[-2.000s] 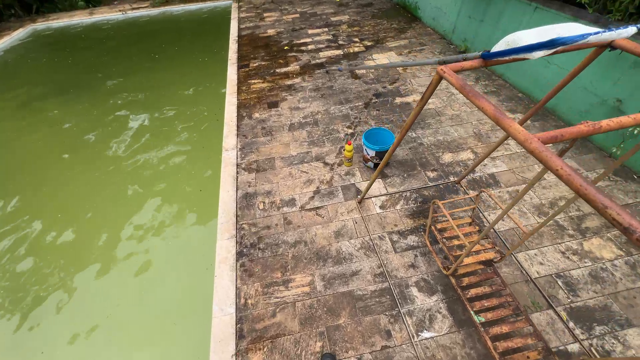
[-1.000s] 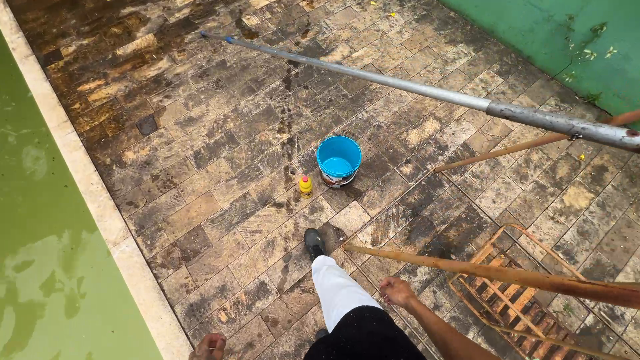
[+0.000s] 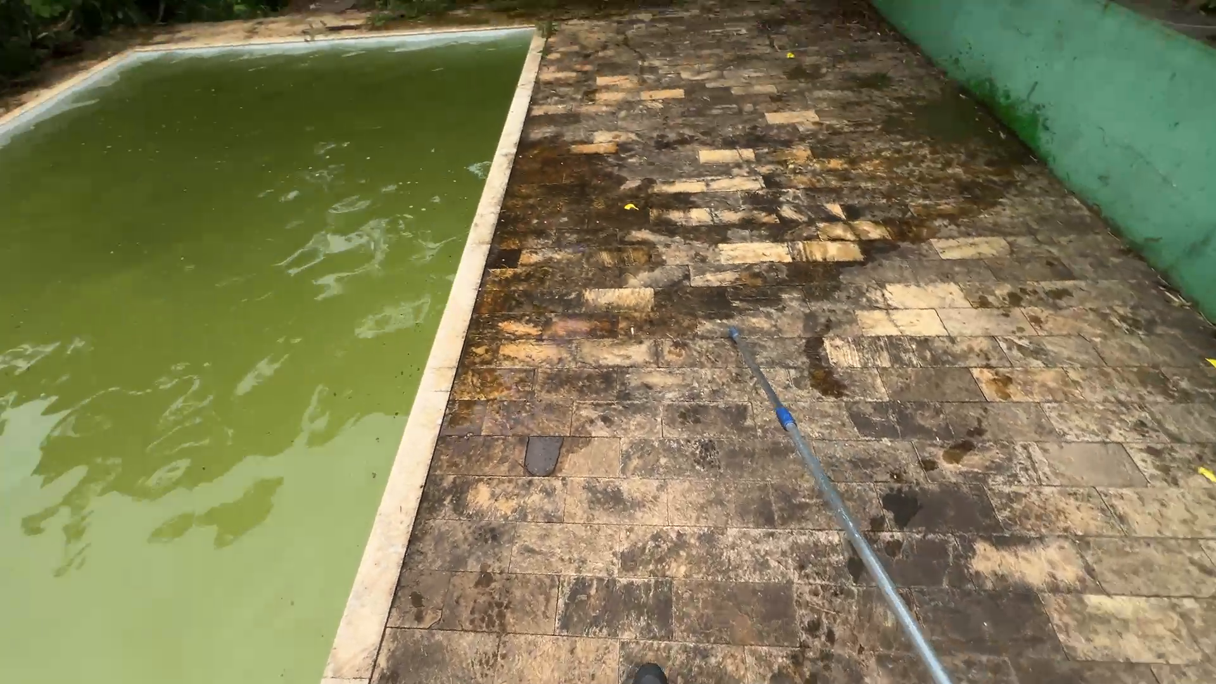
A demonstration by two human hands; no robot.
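Neither my left hand nor my right hand shows in the head view at this moment. A long telescopic metal pole (image 3: 845, 518) with a blue collar (image 3: 785, 418) slants up from the bottom edge, right of centre, and ends in a blue tip over the stone paving (image 3: 665, 532). Its near end is out of view. The dark toe of my shoe (image 3: 650, 674) shows at the bottom edge.
A pool of green water (image 3: 237, 285) lies to the left, edged by a pale stone coping (image 3: 446, 361). A green wall (image 3: 1083, 123) runs along the right. Wet, stained paving stretches ahead, with a small dark cover (image 3: 542, 456) near the coping.
The view has swung up and away from the blue bucket, the yellow bottle and the rusty frame. Both hands, seen a second ago, have left the view.
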